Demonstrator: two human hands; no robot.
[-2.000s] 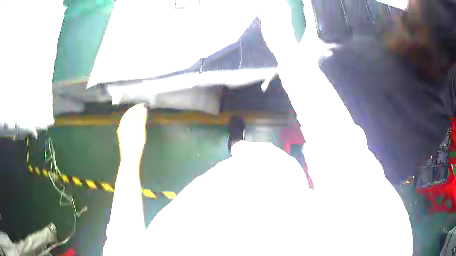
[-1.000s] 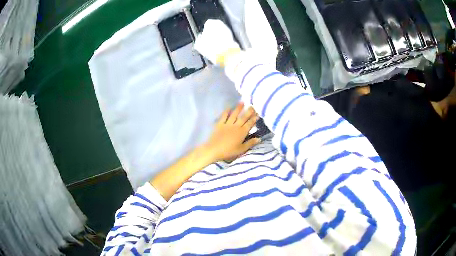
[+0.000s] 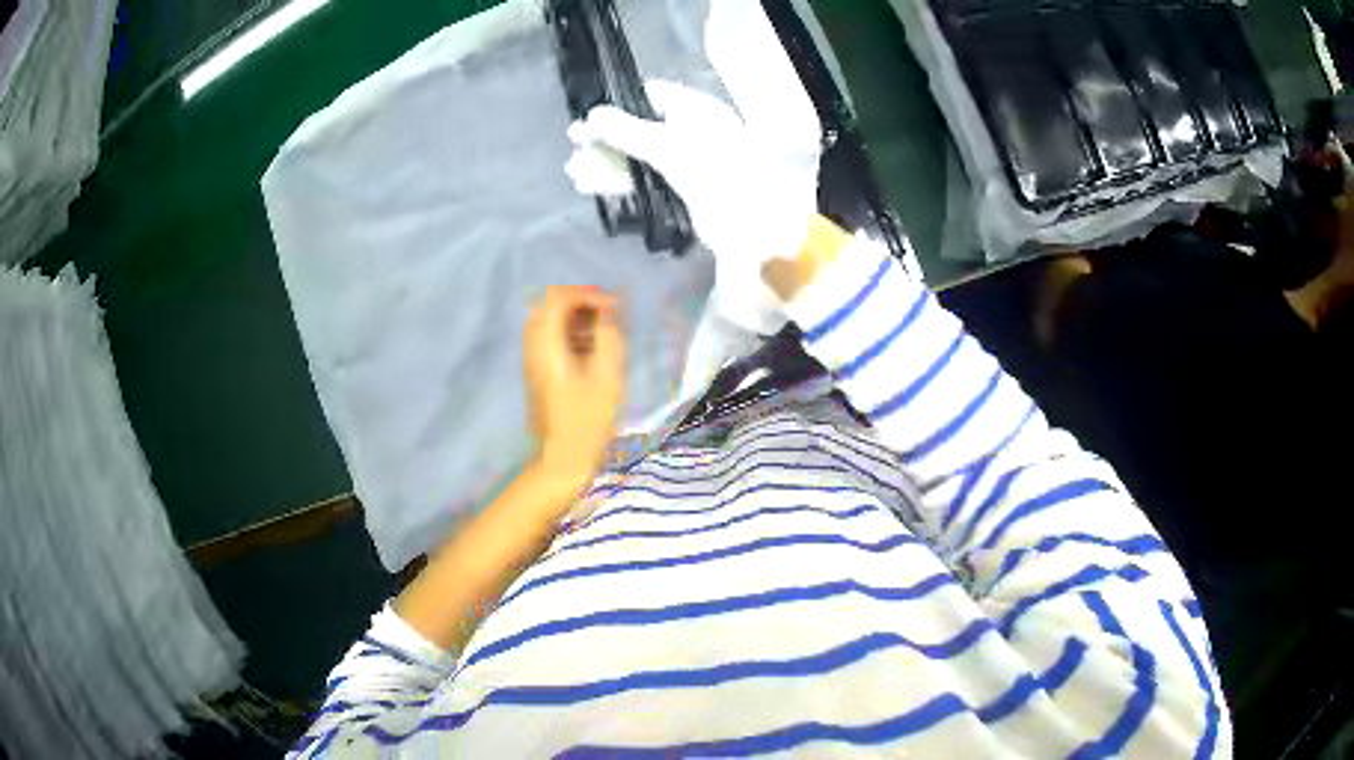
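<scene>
My right hand (image 3: 713, 164), in a white glove, grips several black phone housings (image 3: 602, 74) held together on edge, with their long sides running up to the top edge of the picture. They are over a grey-white foam sheet (image 3: 401, 267). My left hand (image 3: 576, 379) is bare and blurred, lower and left of the housings, over the sheet and apart from them. Its fingers are curled; whether it holds anything is unclear. More black parts (image 3: 854, 178) show at the sheet's right edge, partly hidden by the glove and sleeve.
Thick piles of pale layered sheets (image 3: 89, 505) stand at the far left. A row of glossy black parts (image 3: 1114, 104) lies on pale wrapping at upper right. A person in dark clothing (image 3: 1173, 356) is at the right. The bench (image 3: 193, 371) is dark green.
The two housings seen lying flat on the sheet are no longer there; my gloved hand now grips housings on edge. My bare hand has moved left, away from the sheet's lower right. Overexposure has gone.
</scene>
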